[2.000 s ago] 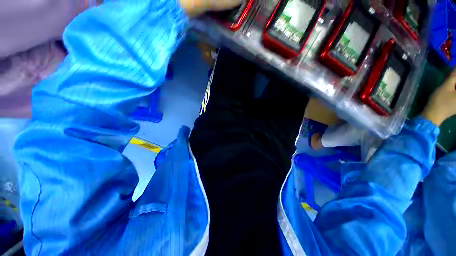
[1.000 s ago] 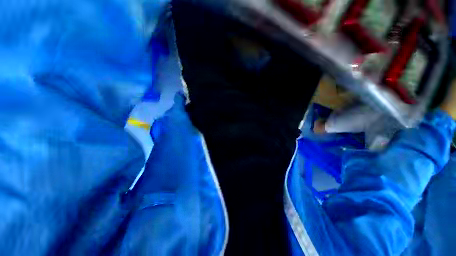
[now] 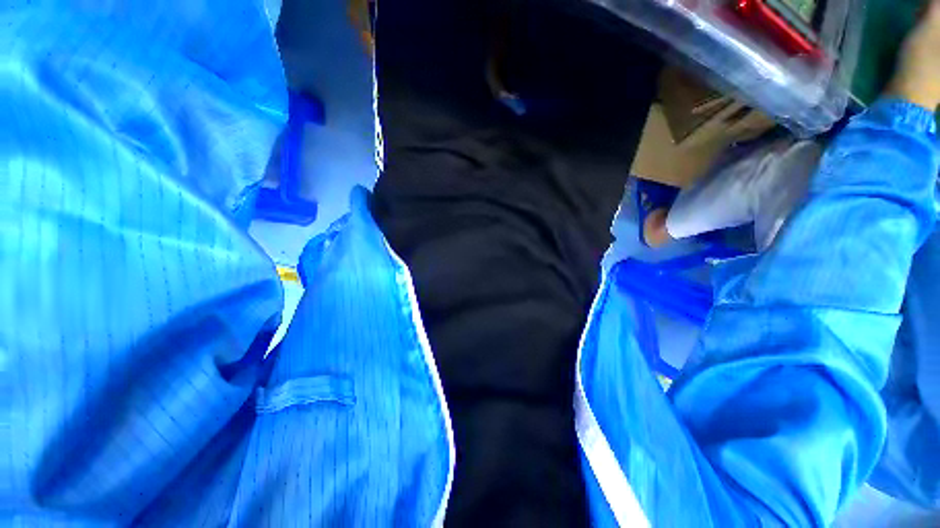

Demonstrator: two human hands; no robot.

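Observation:
A clear blister tray point(image 3: 722, 52) shows only its near corner at the top right. One phone housing point(image 3: 778, 26) with a glossy red rim and a bit of green board lies in that corner, cut off by the top edge. My right hand point(image 3: 917, 67) is at the upper right edge, mostly cut off; only the wrist and part of the hand beyond the blue cuff show, beside the tray. Its fingers are out of the picture. My left hand is out of the picture; only the blue sleeve point(image 3: 124, 206) shows at left.
Green bench surface point(image 3: 881, 41) shows between the tray and my right wrist. Below the tray are brown cardboard point(image 3: 670, 134), another person's white-clad foot or lower leg, and blue metal or plastic supports point(image 3: 670, 294). My black-clad lap is in the middle. Another blue sleeve is at the right edge.
The view has tilted down, so the tray and housings have shifted up and mostly out of view. My left hand has left the picture, and the left sleeve looks larger.

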